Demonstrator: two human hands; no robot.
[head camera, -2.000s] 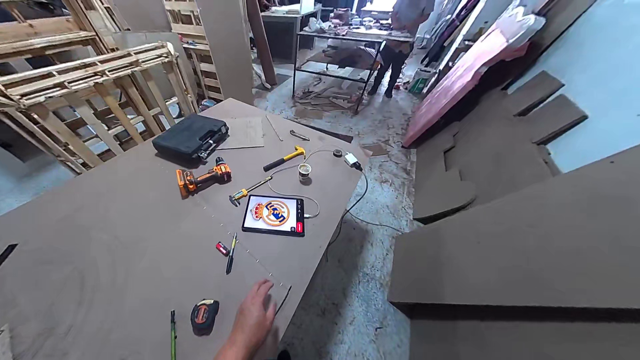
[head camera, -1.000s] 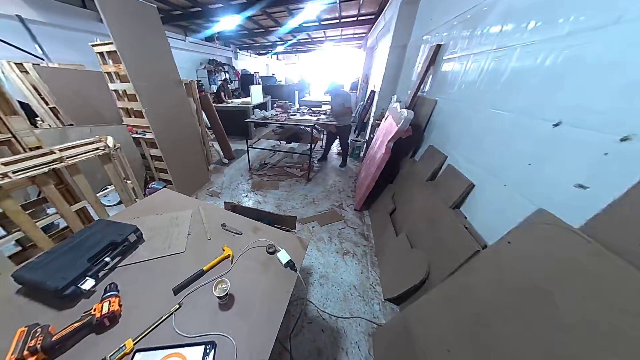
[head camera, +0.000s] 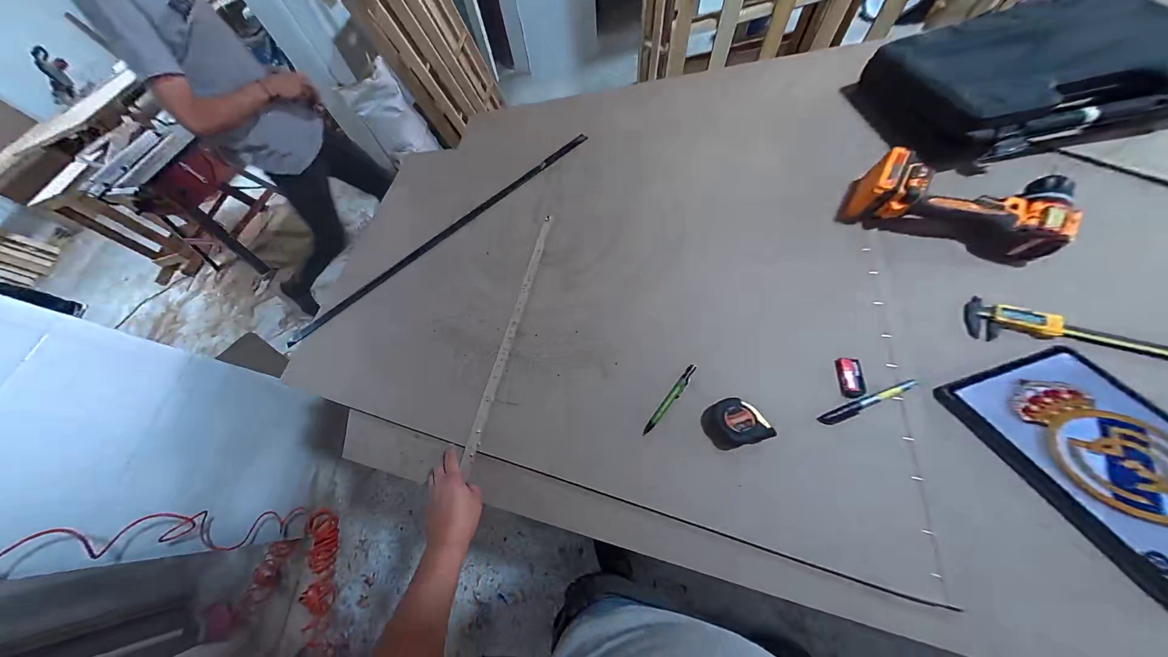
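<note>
My left hand (head camera: 453, 502) is at the table edge, its fingers on the lower end of a long thin metal ruler (head camera: 508, 342) lying slantwise on the brown board tabletop (head camera: 639, 228). My right hand is not in view. Right of the ruler lie a green pen (head camera: 669, 400), a tape measure (head camera: 735, 423), a small red object (head camera: 849, 377) and a dark marker with a yellow end (head camera: 867, 402). Farther right are an orange cordless drill (head camera: 967, 208), a caliper (head camera: 1027, 321) and a tablet (head camera: 1086, 447) showing a round emblem.
A long dark strip (head camera: 438, 239) lies across the board's far left. A black tool case (head camera: 1013, 78) stands at the back right. Past the left edge, a person (head camera: 255, 109) is beside a workbench with a red machine (head camera: 187, 173). A coiled orange hose (head camera: 321, 557) hangs at lower left.
The view has swung far to the left. My left hand, by the table edge two seconds ago and out of view one second ago, is now at the ruler's end.
</note>
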